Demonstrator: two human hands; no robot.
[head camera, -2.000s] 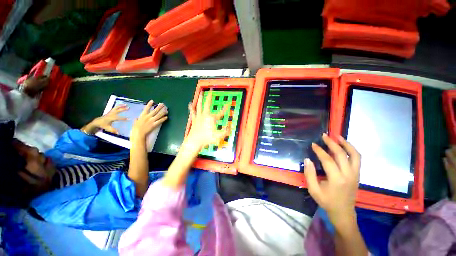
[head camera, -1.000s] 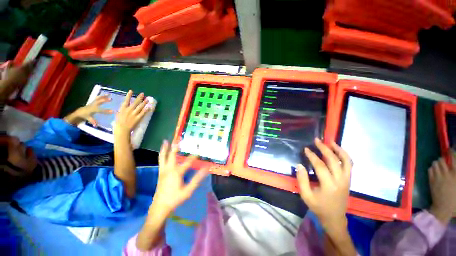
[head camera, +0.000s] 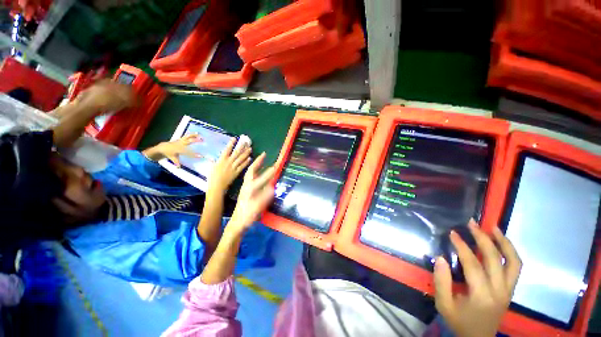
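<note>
Three tablets lie side by side in orange-red frames. The left tablet (head camera: 316, 174) shows a black screen with small green text lines. The middle tablet (head camera: 431, 191) shows a similar black list with green and some white lines. The right tablet (head camera: 553, 230) shows a blank pale grey screen. My left hand (head camera: 254, 194) is at the left edge of the left tablet's frame, empty, fingers spread and slightly blurred. My right hand (head camera: 480, 276) is over the lower right corner of the middle tablet, fingers spread, holding nothing. Whether its fingertips touch the glass I cannot tell.
At left a person in a blue smock has both hands on a white tablet (head camera: 203, 150). Beyond, another person's hand (head camera: 109, 97) is near upright orange frames. Stacks of orange-red frames (head camera: 296, 43) stand behind the pale rail, beside a grey upright (head camera: 382, 52).
The left tablet's green checkerboard has given way to a black text list. My left hand has moved from the grid to below the frame, then up to its left edge. The view has shifted left.
</note>
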